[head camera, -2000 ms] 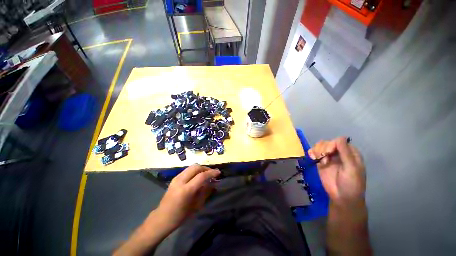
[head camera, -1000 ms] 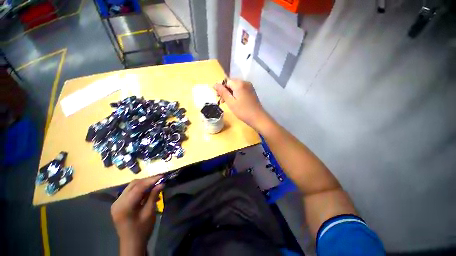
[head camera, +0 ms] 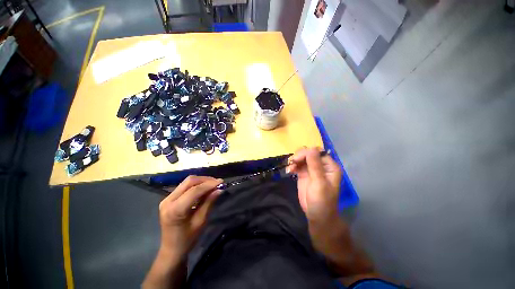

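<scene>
My left hand (head camera: 189, 206) is in front of the table's near edge, its fingers closed on a small leather tab (head camera: 219, 185) that is mostly hidden by the fingers. My right hand (head camera: 317, 183) holds a slim dark applicator (head camera: 254, 176). The applicator points left and its far end meets the tab at my left fingertips. The whitish paint pot (head camera: 267, 117) with black contents stands at the right of the table (head camera: 209, 48); a thin rod leans out of it. A large pile of black tabs with metal rings (head camera: 179, 115) lies mid-table.
A small group of tabs (head camera: 78, 151) lies at the left table edge. A white paper strip (head camera: 127, 61) is at the back left. A blue crate (head camera: 339, 169) is below the table's right side. A dark apron (head camera: 254, 237) covers the lap.
My right hand has come back from the paint pot to the tab at my left hand, with the applicator. The view has shifted, and the rod leaning from the pot shows again.
</scene>
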